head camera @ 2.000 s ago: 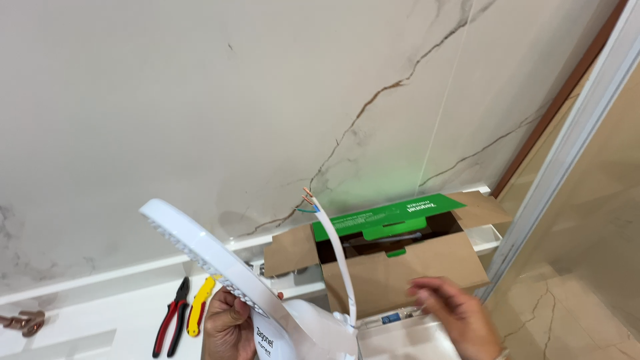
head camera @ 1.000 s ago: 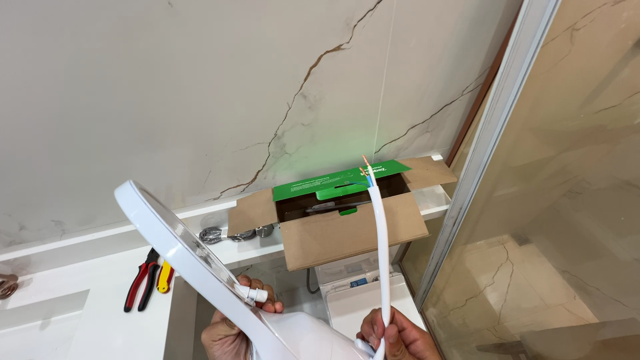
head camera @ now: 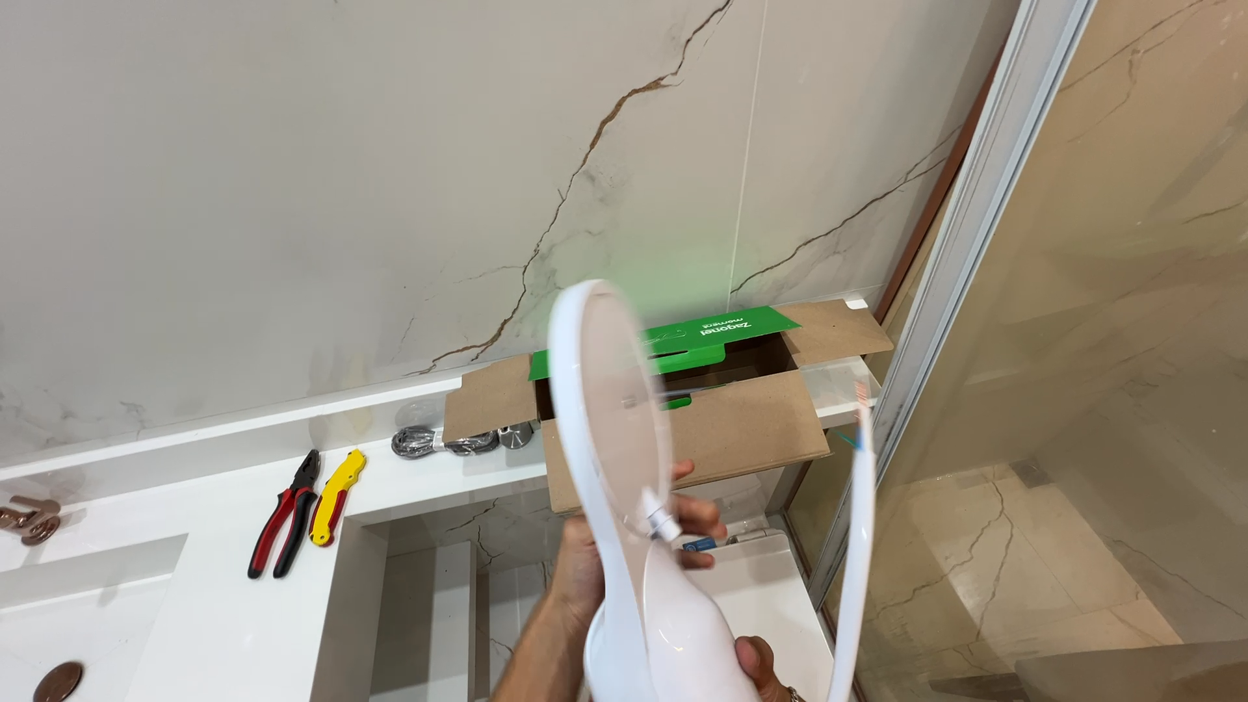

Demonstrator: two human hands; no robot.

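Note:
A white electric shower head [head camera: 682, 624] with a round, wide spray disc [head camera: 619, 419] is held up on edge, slightly blurred. Behind the disc and neck is my left hand [head camera: 585, 561], its fingers wrapping past the far side near a small white inlet fitting [head camera: 660, 515]. My right hand [head camera: 760, 668] touches the lower right of the body, with mostly the thumb in view. A white sheathed cable [head camera: 853, 575] rises at the right, its bare copper strands and coloured wires at the top end, standing free of both hands' visible parts.
An open cardboard box [head camera: 692, 429] with a green flap lies behind. Combination pliers [head camera: 285, 517] and a yellow-red cutting tool [head camera: 337, 497] lie on the white counter [head camera: 234, 624]. A coiled grey hose or cable [head camera: 414, 442] rests on the ledge. A glass panel's metal frame [head camera: 955, 283] stands right.
My right hand has let go of the cable and now touches the shower's body. The shower has turned so its disc stands more upright, and my left hand has shifted behind it.

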